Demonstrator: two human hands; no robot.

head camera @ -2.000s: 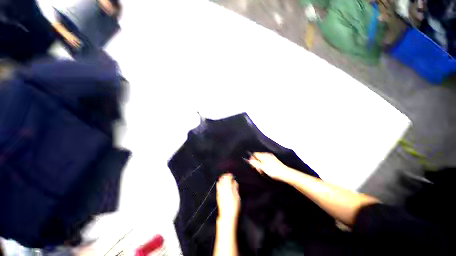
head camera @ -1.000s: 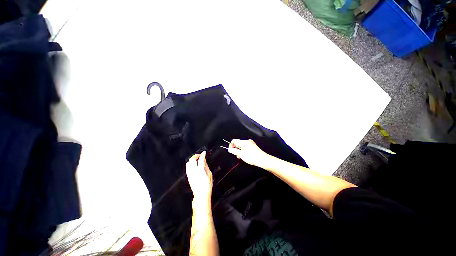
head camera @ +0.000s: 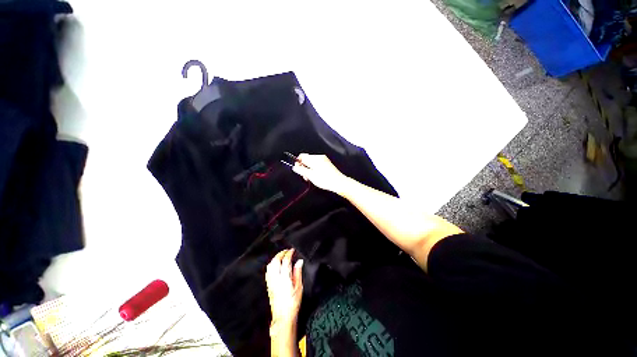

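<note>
A black vest [head camera: 237, 132] lies on the white table with a dark hanger [head camera: 204, 87] at its neck. My right hand [head camera: 314, 169] is over the upper front, its fingers closed on a small thin tool with two pointed tips, like snips. Red thread [head camera: 288, 204] lies in loose pieces across the front below it. My left hand [head camera: 285, 279] rests on the lower front, fingers slightly apart; whether it pinches cloth or thread is unclear.
Dark navy garments [head camera: 35, 174] are piled at the left. A red thread spool [head camera: 144, 300] and loose thread lengths [head camera: 150, 342] lie at the near left. The table [head camera: 391, 84] ends at a right corner above speckled floor. A blue bin [head camera: 555, 38] and green sack [head camera: 476, 14] stand beyond.
The left hand has moved down the vest, away from the right hand. The right hand is higher on the front. Red thread now shows more clearly. The view has shifted.
</note>
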